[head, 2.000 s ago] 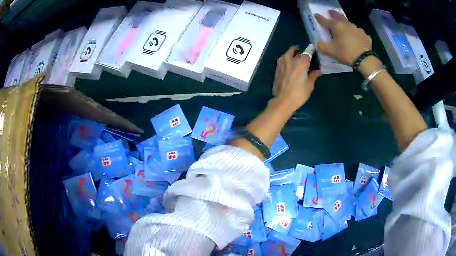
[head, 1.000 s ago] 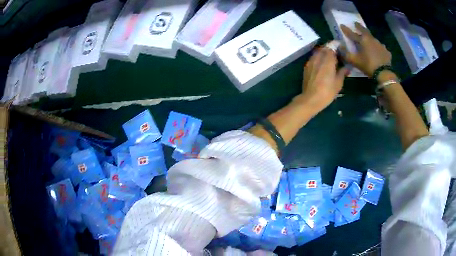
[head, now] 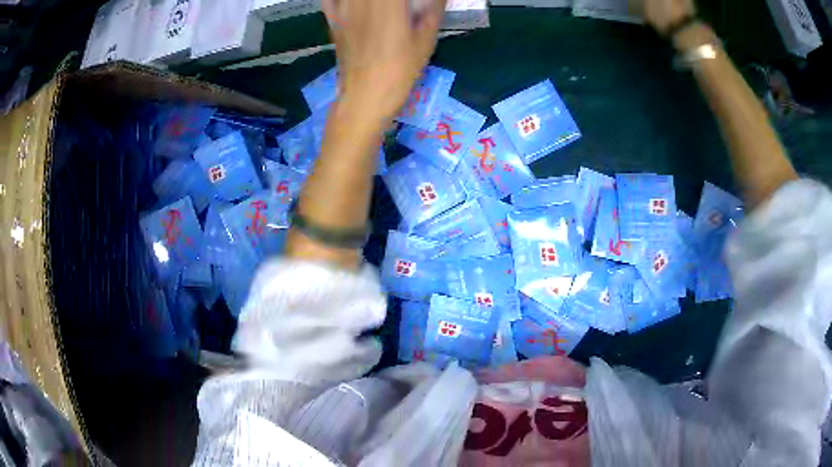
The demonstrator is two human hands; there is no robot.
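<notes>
Many small blue packets (head: 449, 219) lie in a loose pile in front of me, some with red curly print and some with a red-and-white square mark. My left hand (head: 383, 46) is at the top edge, blurred and partly cut off, above the back of the pile; I cannot tell whether it holds anything. My right hand (head: 664, 11) is at the top right, mostly cut off, near a white box (head: 609, 7) that is also cut off by the edge.
A brown carton (head: 26, 228) stands at the left with blue packets inside. White boxes (head: 223, 29) line the top left, and another white box (head: 796, 25) lies at the top right. A torn whitish edge (head: 283, 57) runs along the green surface.
The view has tilted down, so the boxes sit higher and are cut off. My left hand has moved left, away from my right hand and its box.
</notes>
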